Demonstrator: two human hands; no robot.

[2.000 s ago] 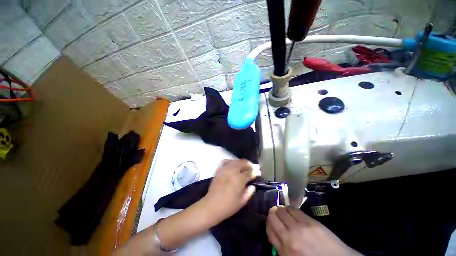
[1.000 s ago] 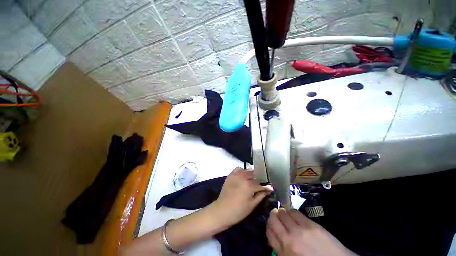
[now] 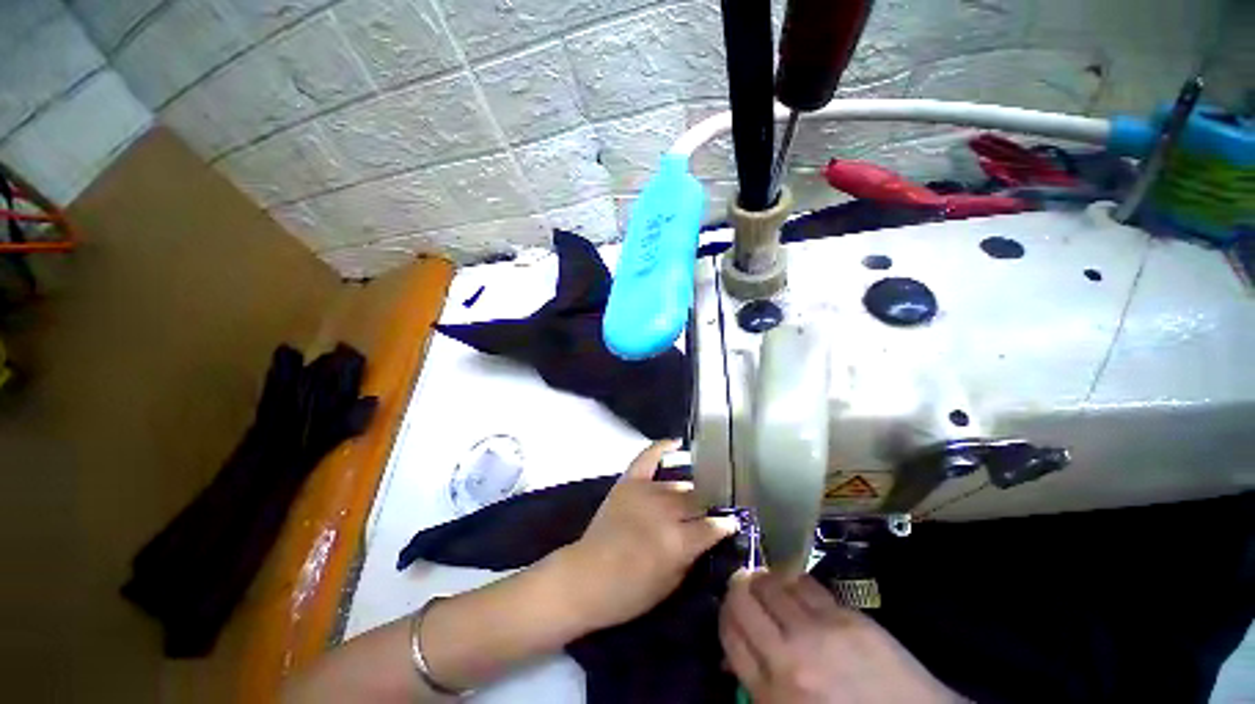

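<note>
Dark cloth [image 3: 640, 646] lies under the needle area of the white sewing machine [image 3: 991, 330] and runs toward me. My left hand [image 3: 658, 539] presses on the cloth left of the needle, fingertips beside the presser foot [image 3: 745, 524]. My right hand [image 3: 791, 635] is just in front of the foot, fingertips together at the cloth; a bit of green shows under it, mostly hidden. A dark band end [image 3: 482, 530] sticks out left of my left hand. A large black garment piece [image 3: 1060, 585] lies to the right.
Small dark pieces [image 3: 564, 337] lie behind the machine head. A light-blue lamp [image 3: 657, 261] hangs above. A round clear disc [image 3: 487, 472] is on the white top. A dark bundle [image 3: 248, 502] lies on the cardboard at left. A red-handled tool [image 3: 908, 189] lies behind the machine.
The view has shifted slightly back and forth. My left hand has moved from left of the needle to close beside the foot. My right hand stays in front of the foot.
</note>
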